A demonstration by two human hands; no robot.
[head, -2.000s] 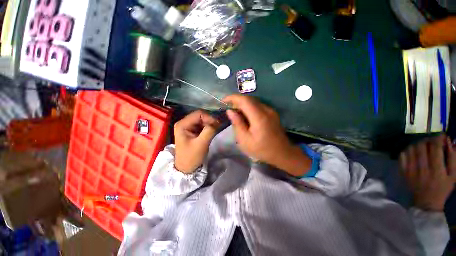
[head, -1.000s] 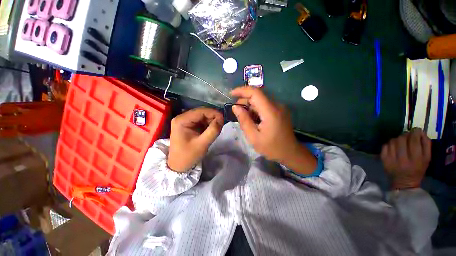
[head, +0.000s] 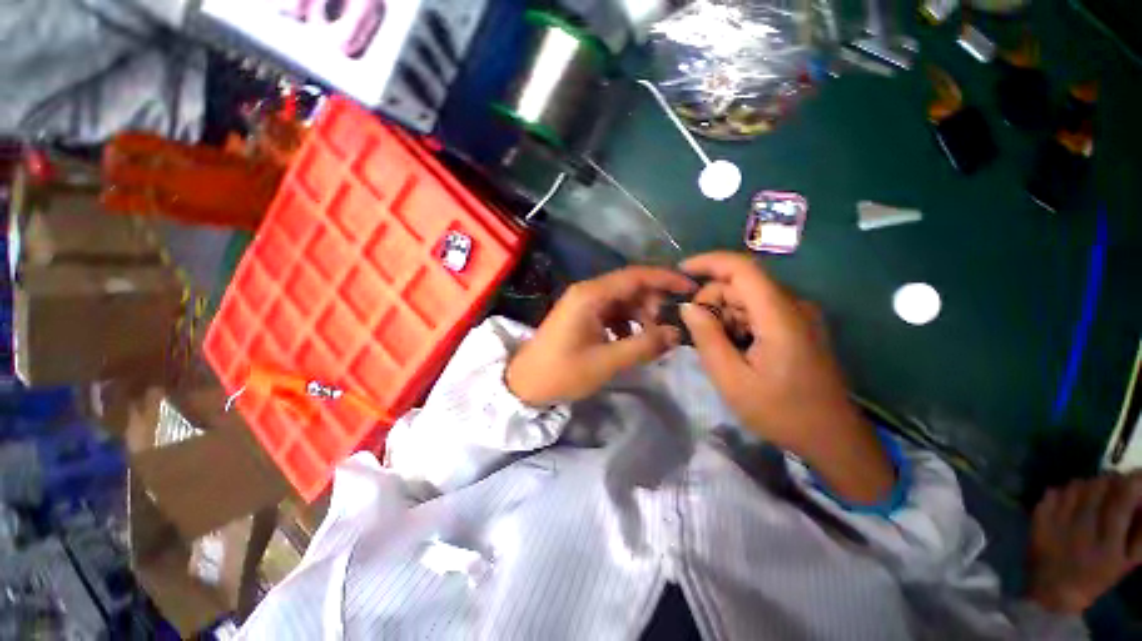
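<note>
My left hand (head: 589, 338) and my right hand (head: 776, 363) meet above my lap at the mat's near edge. Between their fingertips they hold a small dark piece (head: 676, 316), mostly hidden by the fingers; it may be a display module. A thin wire from the solder spool (head: 549, 78) ends just above the right fingertips. A pink-rimmed device housing with a circuit board (head: 776, 223) lies on the green mat beyond my hands.
The red tray (head: 363, 269) at left holds a small board and orange-handled cutters (head: 319, 391). White discs (head: 719, 179), a pale scrap (head: 888, 215), a clear bag (head: 733, 56), black display modules (head: 964, 135) and a blue rod (head: 1085, 313) lie on the mat. Another person's hand (head: 1087, 541) is lower right.
The view has swung left, so the bench things sit further right in the picture. My hands stay together, with the fingers of both now close around the dark piece.
</note>
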